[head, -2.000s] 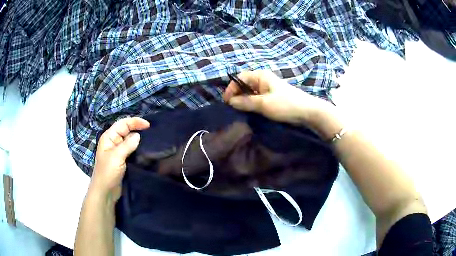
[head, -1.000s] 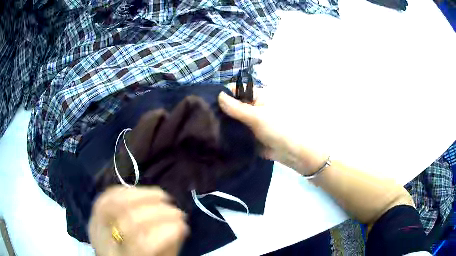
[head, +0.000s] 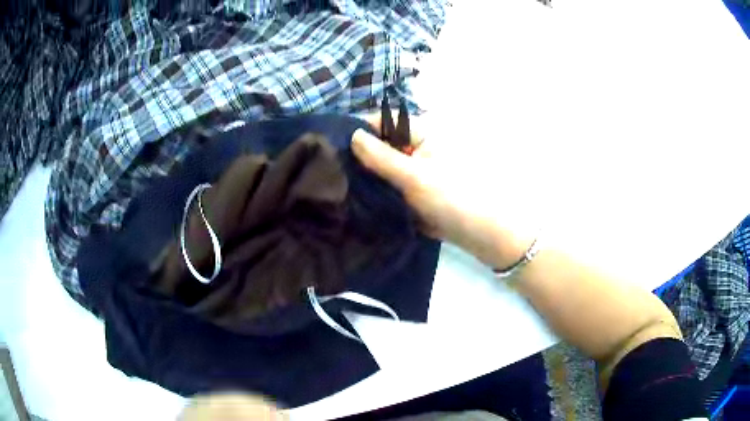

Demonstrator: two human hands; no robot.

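A garment lies open on the table, with a dark navy upper part (head: 148,345), brown lining (head: 271,238) and plaid fabric (head: 238,74) beyond it. Two narrow white loops stand out on it, one at the left (head: 200,234) and one lower at the middle (head: 349,300). My right hand (head: 395,164) grips the navy edge near the top, thumb on the cloth. Dark thread snips (head: 395,123) are also in this hand, blades pointing up and apart. My left hand (head: 232,407) is blurred and cut off by the bottom edge; its fingers cannot be made out.
The white table (head: 576,107) has a curved edge nearest me. A heap of plaid pieces (head: 41,99) covers its far left. At the right below the table edge, plaid cloth (head: 711,304) lies by a blue slatted crate (head: 732,403). Speckled floor (head: 573,385) shows below.
The garment has shifted left, and the brown lining is bunched up more. My left hand has let go of the left edge and moved down to the frame's bottom. The snips have turned to point up.
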